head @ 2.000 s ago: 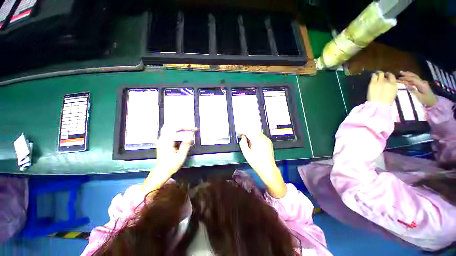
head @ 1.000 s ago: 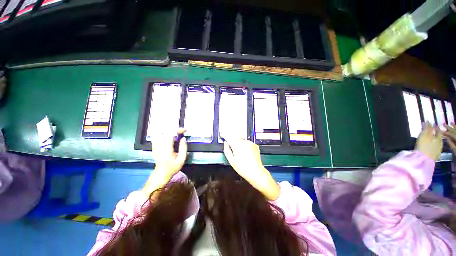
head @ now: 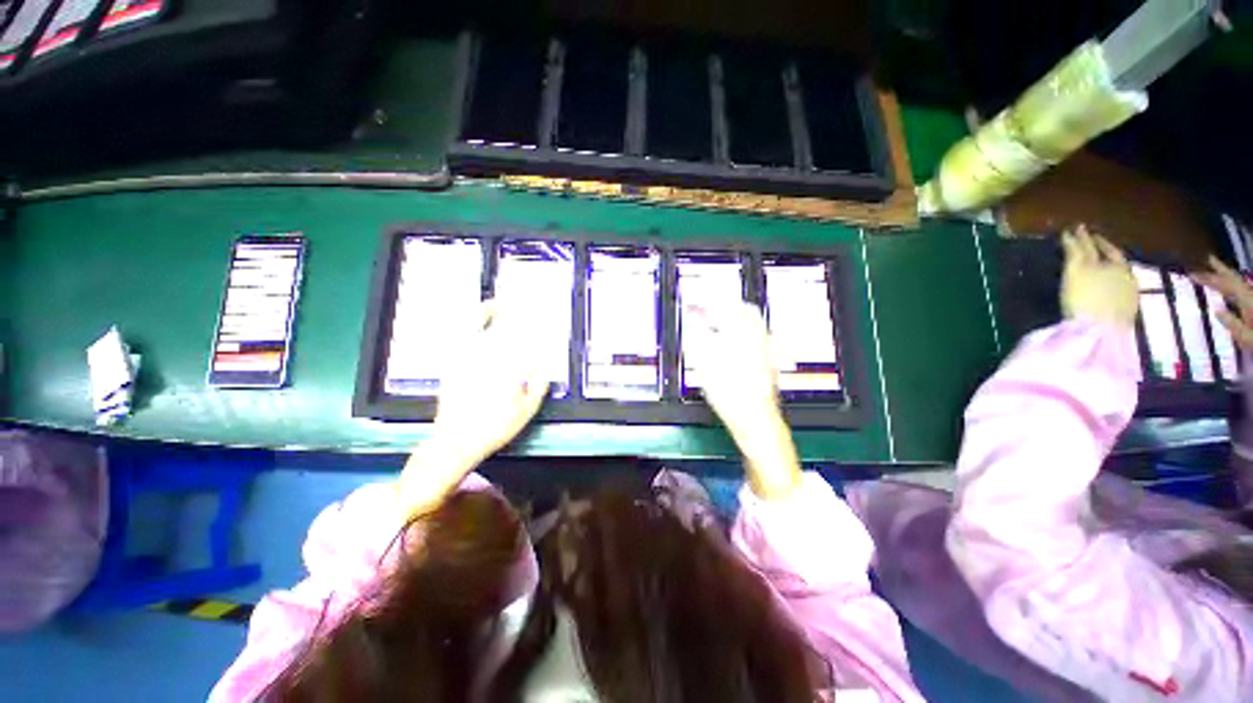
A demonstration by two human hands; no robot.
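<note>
A dark five-slot phone tray (head: 613,416) lies on the green mat, holding smartphones side by side with lit white screens. My left hand (head: 498,368) is over the lower part of the second smartphone (head: 535,289) from the left. My right hand (head: 732,360) is over the fourth smartphone (head: 709,280), fingertips at its middle. The middle smartphone (head: 623,323) shows between my hands. Neither hand grips anything visible; bright glare blurs the fingers and hides whether they touch the glass. A loose phone (head: 258,312) lies lit, left of the tray.
A crumpled white scrap (head: 111,375) lies at far left. A rear tray (head: 673,103) with dark slots rests on a wooden board (head: 900,165). A post wrapped in yellowish film (head: 1033,131) slants at upper right. Another person's hands (head: 1099,282) work at a neighbouring tray on the right.
My right hand has moved right and up, from the third phone to the fourth. My left hand has moved from the first slot's edge onto the second phone. The view has shifted slightly.
</note>
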